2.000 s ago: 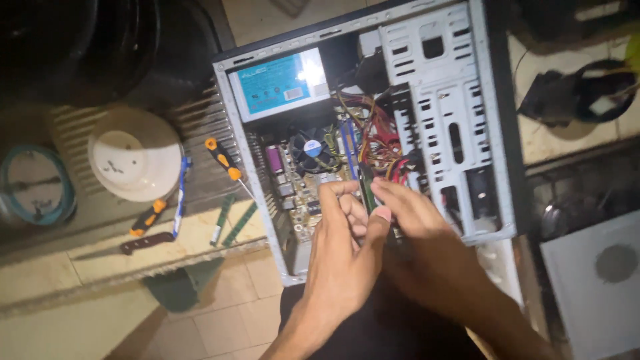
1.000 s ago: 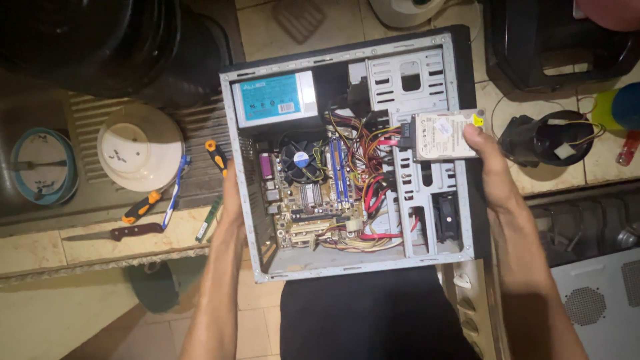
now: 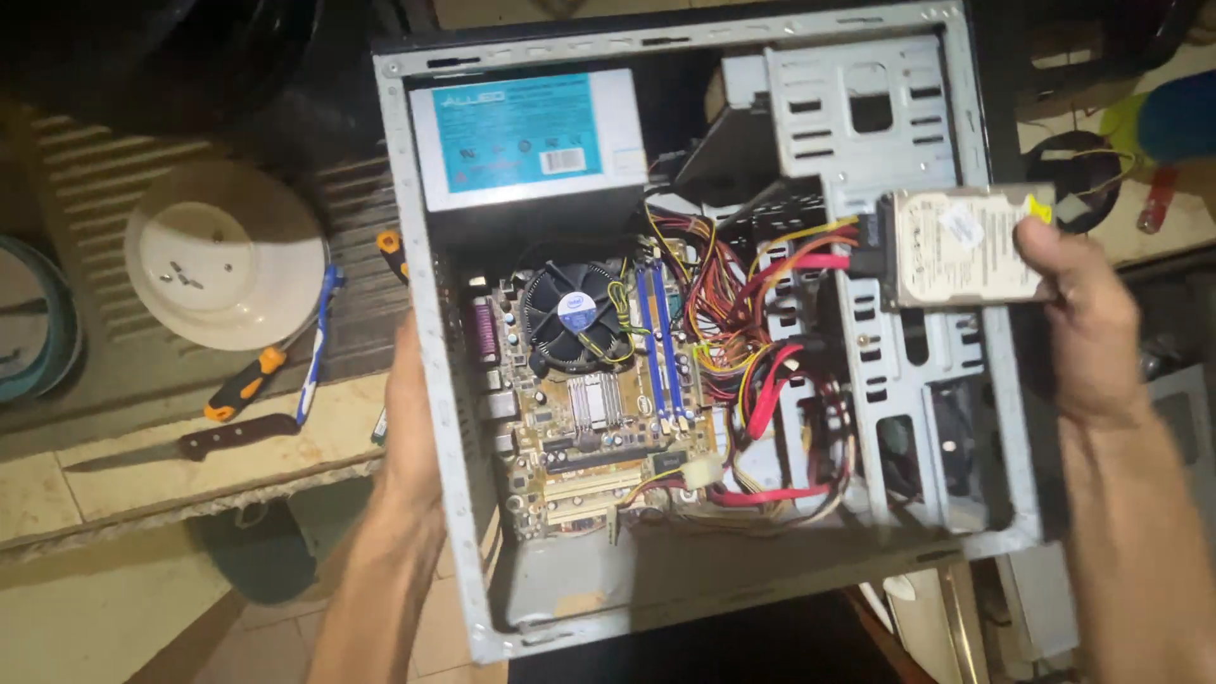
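Observation:
An open desktop computer case [image 3: 760,570] fills the middle of the view. Inside lie the motherboard [image 3: 560,475], a CPU fan [image 3: 574,313], blue memory slots [image 3: 660,342], a bundle of cables [image 3: 712,285] and a power supply [image 3: 532,142] with a blue label. My right hand [image 3: 1083,304] holds a hard disk drive [image 3: 964,252] at the case's right edge, thumb on top; power and red data cables run from its left end. My left hand [image 3: 414,427] is against the case's left side, its fingers mostly hidden behind the frame.
On the left counter are a white plate [image 3: 228,313] holding small screws, an orange-black screwdriver [image 3: 245,382], another orange handle [image 3: 389,245], a knife [image 3: 237,437] and a blue-white toothbrush [image 3: 318,342]. A teal bowl [image 3: 66,323] is at far left. Black cookware stands at upper left.
Two seconds ago both hands were together over the case with a green stick-like part. They have since parted, the right to the hard drive, the left to the case side. The view is now closer.

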